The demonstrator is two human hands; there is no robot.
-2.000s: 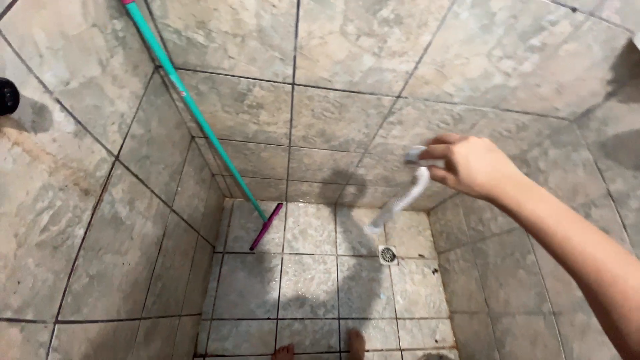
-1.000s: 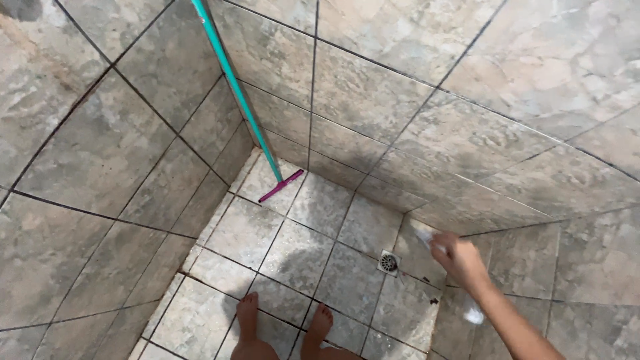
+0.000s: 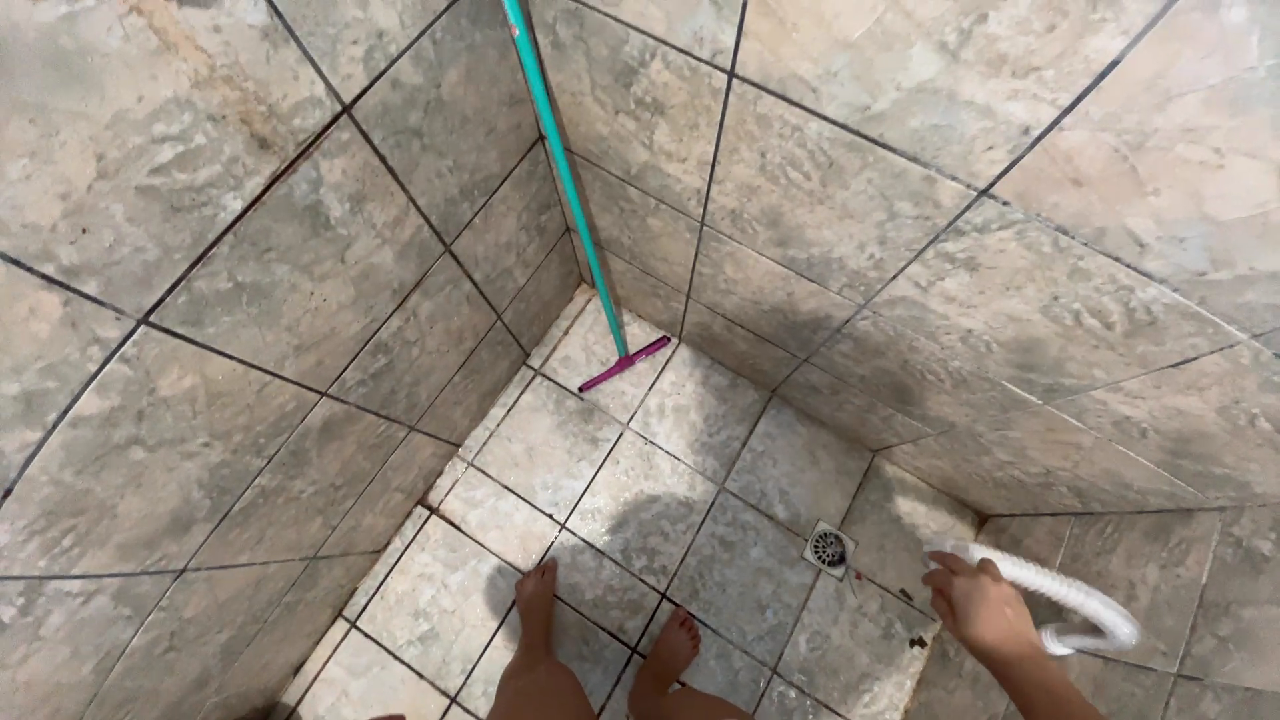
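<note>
At the lower right of the head view, my right hand (image 3: 982,605) is closed around the end of a white ribbed hose (image 3: 1065,590). The hose bends out past the hand to the right and curls back behind the wrist. To the hand's left, a square floor drain (image 3: 829,548) is set in the tiles. A floor squeegee with a magenta head (image 3: 625,364) and a teal handle (image 3: 567,180) leans into the corner, its head on the floor. My left hand is not in view.
Tiled walls (image 3: 850,130) meet the tiled floor (image 3: 640,470) on several sides. My bare feet (image 3: 672,648) stand on the floor at the bottom. Small dark debris (image 3: 918,642) lies right of the drain. A brown stain (image 3: 225,75) marks the left wall.
My right hand has moved down with the white hose, from in front of the back wall to low at the right of the drain. The view has turned. The squeegee still leans in the corner.
</note>
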